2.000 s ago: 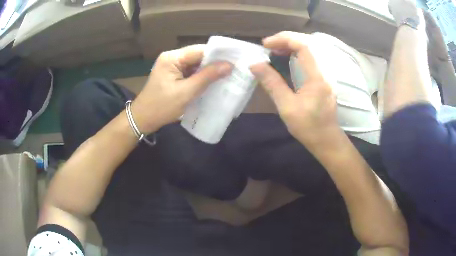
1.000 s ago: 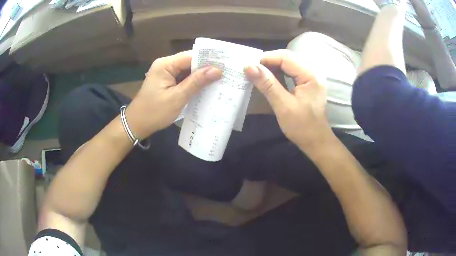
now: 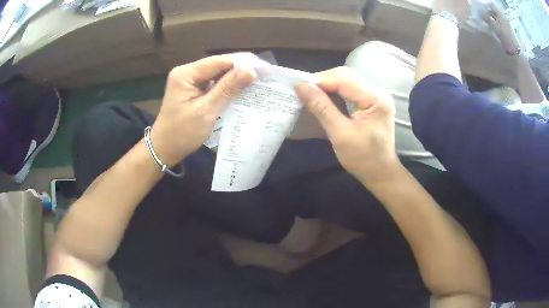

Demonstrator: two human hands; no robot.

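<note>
A white instruction leaflet (image 3: 256, 129) with rows of small dark print hangs over my lap, held up between both hands. Its lower end curls and hangs free. My left hand (image 3: 201, 105) pinches its upper left part between thumb and fingers. My right hand (image 3: 355, 114) pinches its upper right corner with thumb and index finger. The top edge is bent over between the hands. Another part of the paper shows behind it at the left; whether it is the same sheet cannot be told.
Brown cartons (image 3: 259, 33) form the table front. White printed sheets (image 3: 108, 6) lie on top at the left. A person's dark blue sleeve (image 3: 463, 144) and arm are close at my right. An open carton (image 3: 21, 246) with a phone (image 3: 63, 191) beside it is at the left.
The leaflet's top edge is now bent over, and my left hand has moved slightly left and up along it. The neighbouring person's arm has moved left and now reaches to the table.
</note>
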